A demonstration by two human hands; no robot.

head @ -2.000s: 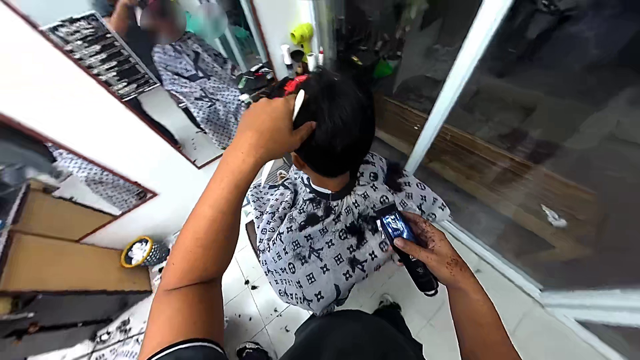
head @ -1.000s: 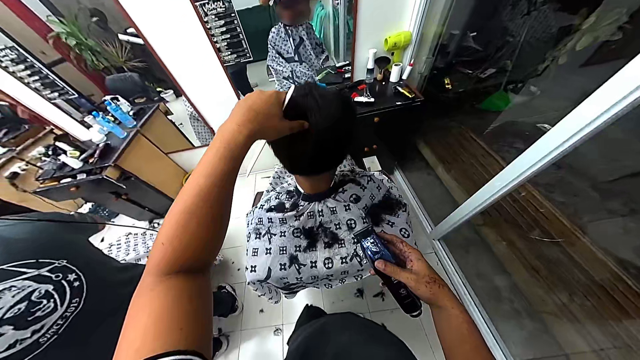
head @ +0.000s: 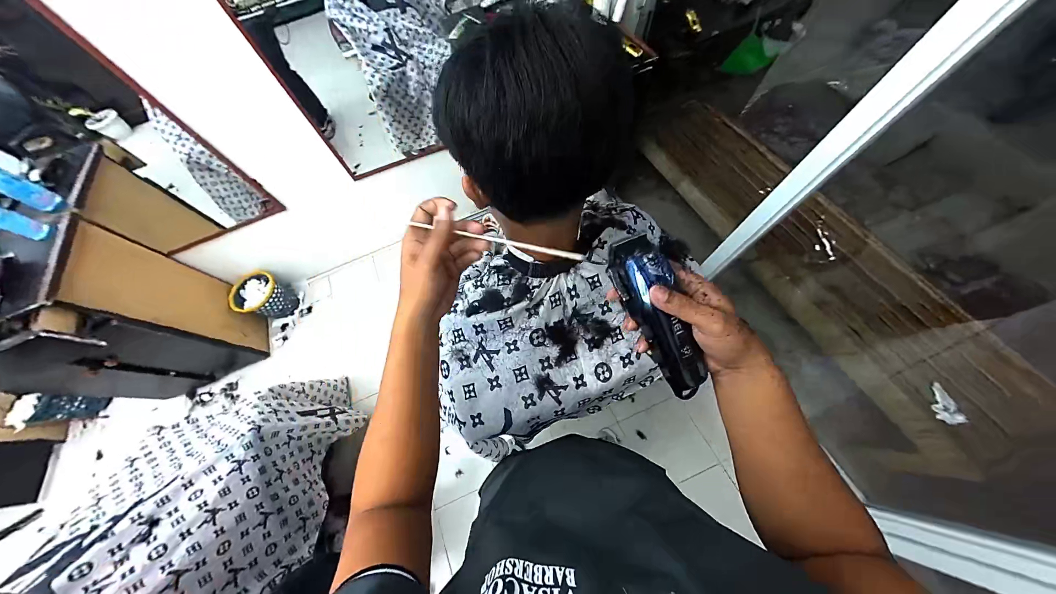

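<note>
My right hand (head: 714, 326) holds a blue and black hair clipper (head: 656, 318), its blade end up, over the right side of a patterned cape. My left hand (head: 437, 256) grips a thin pale stick (head: 511, 243), perhaps a comb seen edge-on, which reaches across toward the clipper head. Just beyond both hands is a seated person with dark hair (head: 532, 107), seen from behind. Cut hair tufts (head: 569, 334) lie on the white cape (head: 520, 379) over that person's shoulders and back.
A glass panel with a white metal frame (head: 866, 124) runs along the right. Mirrors (head: 355, 91) and a wooden cabinet (head: 148, 289) stand at the left, with a yellow-rimmed basket (head: 256, 293) on the floor. Another patterned cape (head: 214, 495) spreads at the lower left.
My left hand has come off the person's head and down beside the neck, with the pale stick in it. The clipper in my right hand now points up near the shoulder. The view has shifted.
</note>
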